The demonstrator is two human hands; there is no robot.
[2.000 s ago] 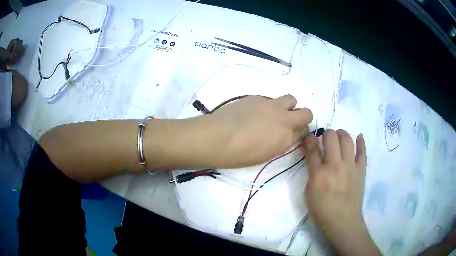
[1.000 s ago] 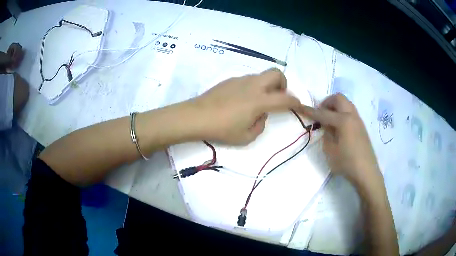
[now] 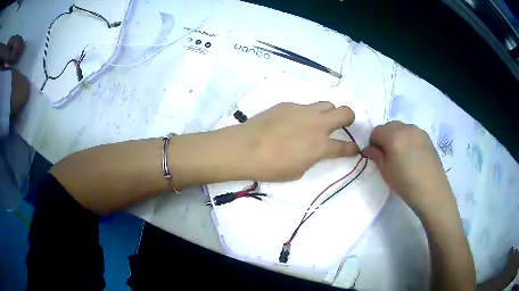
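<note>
A white panel [image 3: 250,238] with rounded corners lies in front of me. Red and black wires [image 3: 325,196] curve across it to a black connector [image 3: 284,253] at its lower edge. A black jack [image 3: 225,198] with a metal tip sits at its left edge. Another black connector [image 3: 241,116] is at the upper left. My left hand [image 3: 296,142] reaches over the panel and pinches the wires near the right side. My right hand [image 3: 407,156] meets it there, its fingertips closed on the wires' bend. The black end piece there is hidden by my fingers.
Dark tweezers [image 3: 299,58] lie on the bench cover behind the panel. A neighbouring wired panel [image 3: 99,62] lies at the upper left, with a thin white cable [image 3: 153,54] running from it. Another person's hand [image 3: 12,50] is at the left edge, and part of an arm [image 3: 503,275] at the lower right.
My left hand first drew back from the wires' right bend, then returned to it. My right hand has moved up and right, now curled at the bend. The view has shifted slightly.
</note>
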